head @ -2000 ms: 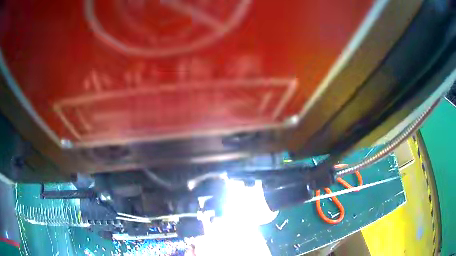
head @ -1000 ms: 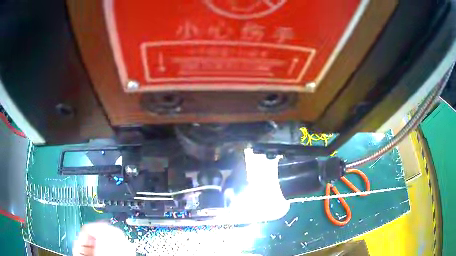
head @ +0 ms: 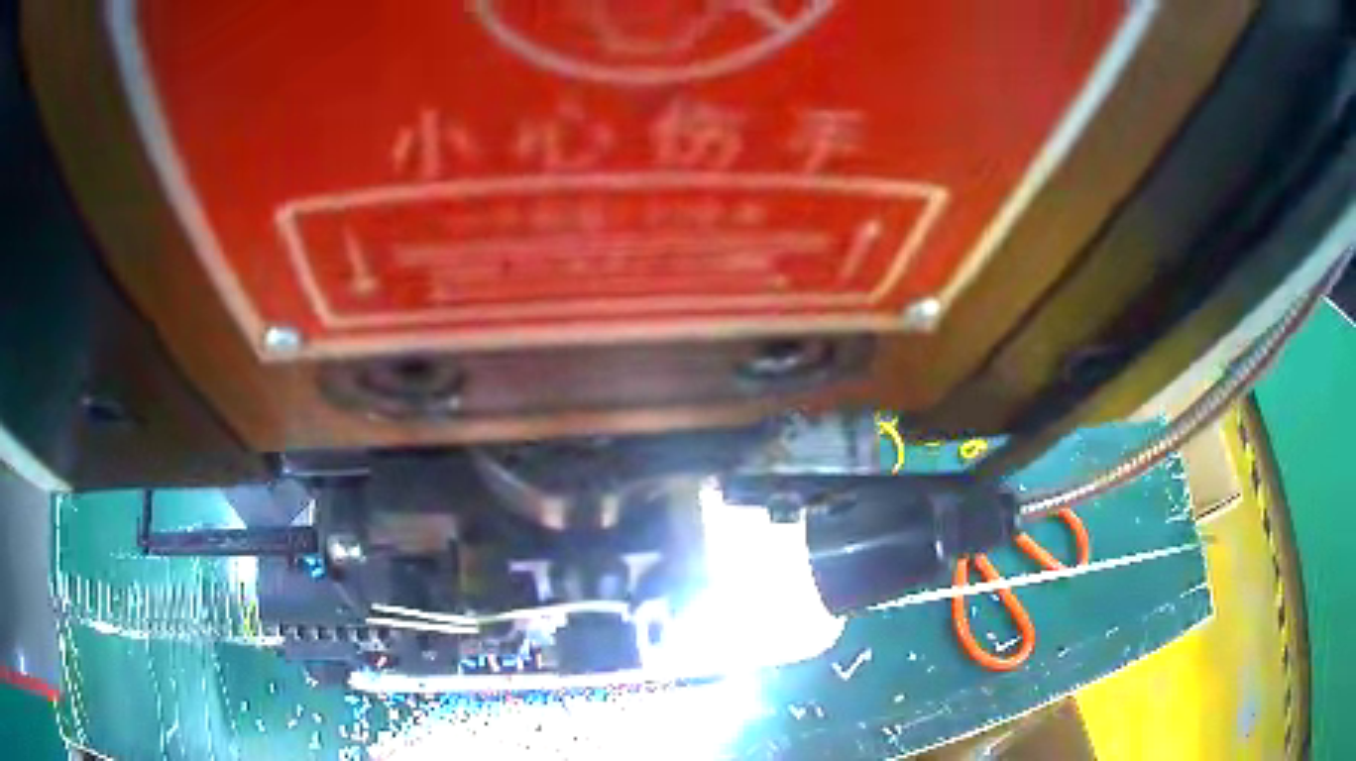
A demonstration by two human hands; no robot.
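The terminal crimping machine fills the top, with its red warning plate (head: 580, 164) close to the camera. Below the plate sits the dark crimp applicator (head: 506, 572). The comb-like terminal strip (head: 171, 617) enters it from the left. The black work lamp (head: 892, 558) is right of the applicator, and its white glare hides the applicator's right part and the bench below. Neither of my hands can be made out, and no cable is visible.
Orange scissor-like handles (head: 993, 613) lie right of the lamp on the green mat (head: 930, 677). The gooseneck (head: 1190, 424) curves down the right. Small yellow loops (head: 889, 443) lie behind the lamp. A yellow surface (head: 1190, 691) with a black-striped edge is at right. Wire scraps lie below the applicator.
A glare-whitened hand seen at the lower left one second ago is gone from view. The view has shifted closer to the red plate since then; two seconds ago it was closer still.
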